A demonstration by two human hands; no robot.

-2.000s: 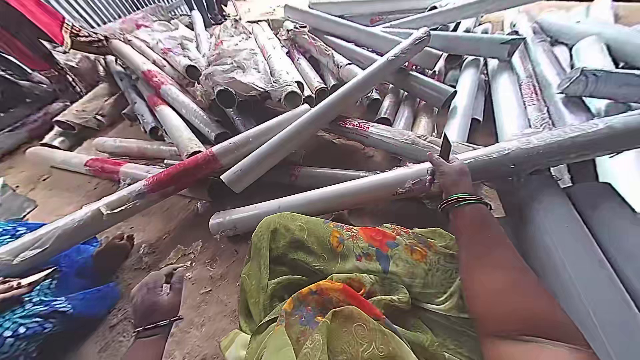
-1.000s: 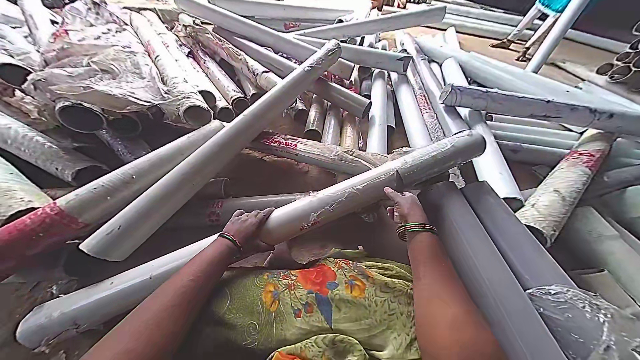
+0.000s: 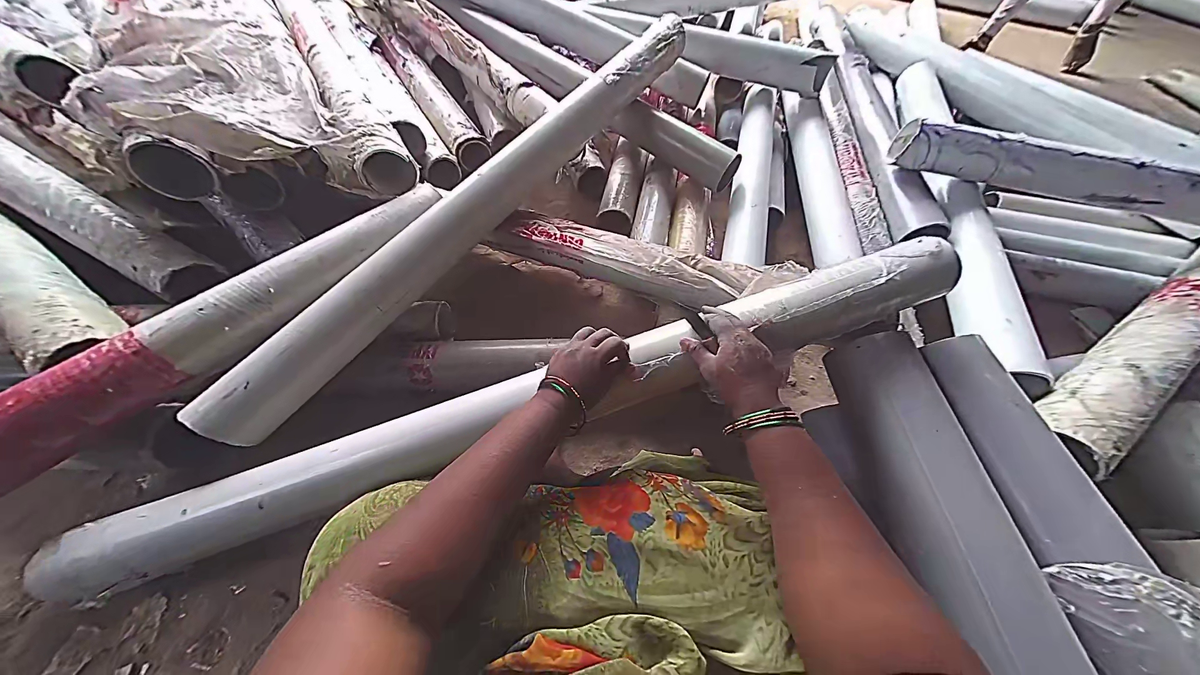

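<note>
A long pale grey pipe (image 3: 309, 469) lies slantwise across my lap, its right part covered in clear plastic film (image 3: 844, 286). My left hand (image 3: 589, 364) is closed at the pipe's middle, where loose film bunches by the fingers. A little to the right, my right hand (image 3: 736, 361) grips a small dark blade-like tool (image 3: 699, 326) against the pipe; most of the tool is hidden in the fist. The film's edge looks torn between my two hands.
Another pale pipe (image 3: 441, 234) slants just beyond, beside one with a red-marked end (image 3: 84, 403). Dark grey pipes (image 3: 947, 497) lie at my right. Film-wrapped pipes (image 3: 366, 155) are heaped at the back left, with more pipes behind.
My left hand, off the pipe two seconds ago, is now on it and further along toward my right hand. Film is now loosened between the hands. The view has swung right.
</note>
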